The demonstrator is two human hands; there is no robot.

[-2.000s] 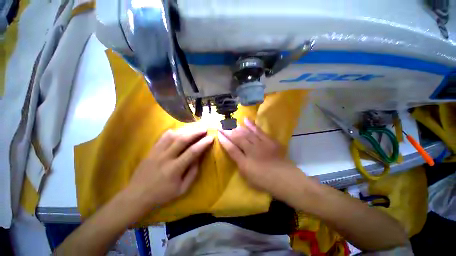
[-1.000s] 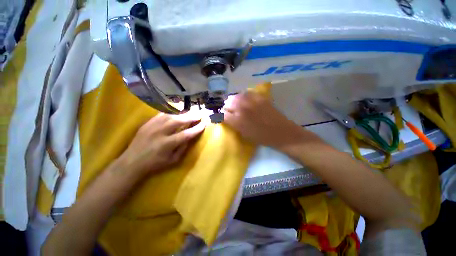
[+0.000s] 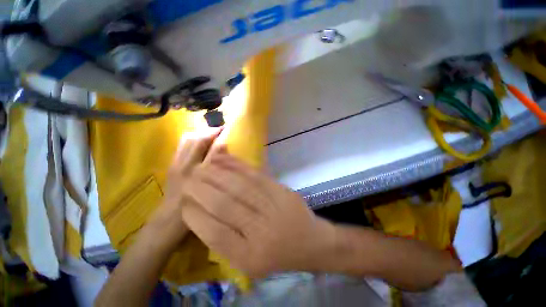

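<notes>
A yellow garment panel (image 3: 135,144) lies under the sewing machine's needle area, with a slanted stitched pocket flap (image 3: 133,207) at its lower left. A narrow yellow fold (image 3: 258,102) stands up right of the presser foot (image 3: 214,117). My left hand (image 3: 188,162) is on the cloth just below the presser foot, partly covered by my right hand. My right hand (image 3: 254,219) lies across it, blurred, with its fingertips near the fold. Whether the fingers pinch the cloth is hidden. The white machine head (image 3: 197,54) fills the top.
Scissors (image 3: 423,98) with yellow and green handles lie right of the machine, beside an orange stick (image 3: 527,102). Stacked off-white and yellow panels (image 3: 45,180) are at left. A measuring tape (image 3: 383,180) runs along the table's front edge. Yellow pieces (image 3: 419,216) hang below it.
The view has turned and shifted right. My right hand has moved from beside the needle down over my left hand. The pocket flap now shows, and the yellow fold stands taller right of the foot.
</notes>
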